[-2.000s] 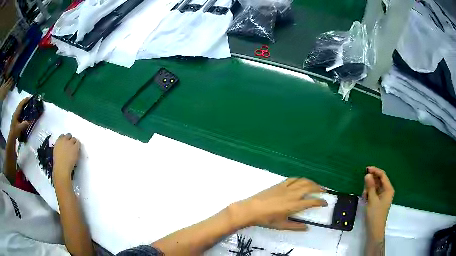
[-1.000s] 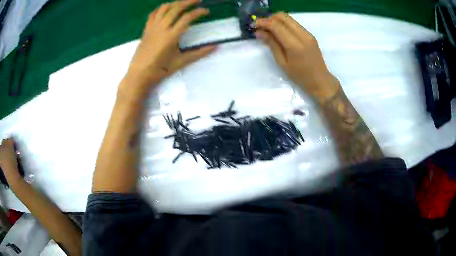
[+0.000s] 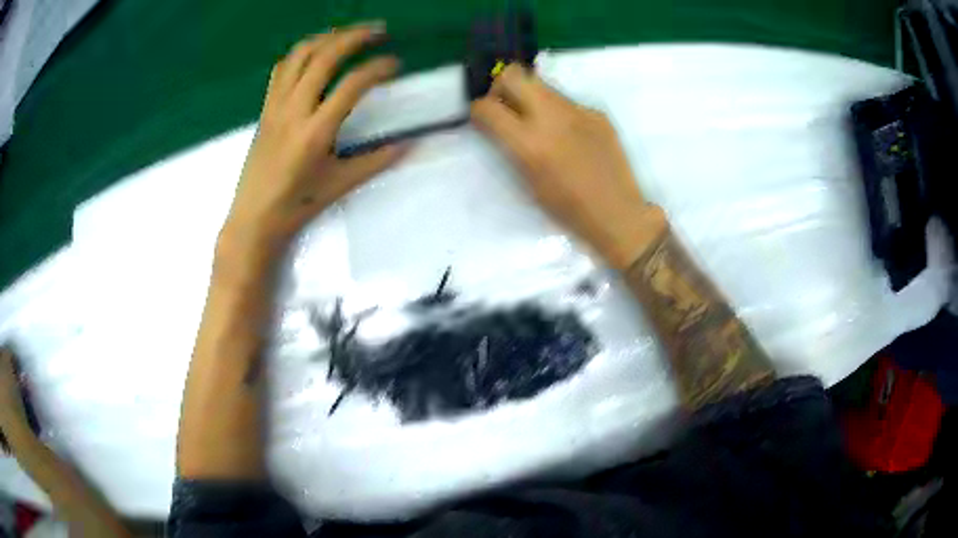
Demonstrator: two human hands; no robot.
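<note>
A black phone frame (image 3: 502, 58) with yellow dots on its solid end lies at the far edge of the white sheet, partly over the green belt. My left hand (image 3: 305, 137) is around its left part, fingers spread on the far side and thumb at the near rail. My right hand (image 3: 562, 147) has its fingertips closed on the near edge of the solid end, by the yellow dots. Any strip under the fingertips is hidden. A blurred pile of small black strips (image 3: 473, 363) lies on the white sheet (image 3: 725, 137) between my forearms.
Black frames (image 3: 893, 184) lie at the right on the sheet. A red stool or crate (image 3: 898, 415) is low at the right. Another person's arm and hand (image 3: 37, 452) with a dark object are at the lower left. The green belt (image 3: 189, 95) runs along the far side.
The view has turned down toward the strip pile. My right hand has come from beside the frame, pinching something small and dark, onto its solid end. My left hand stays at the frame.
</note>
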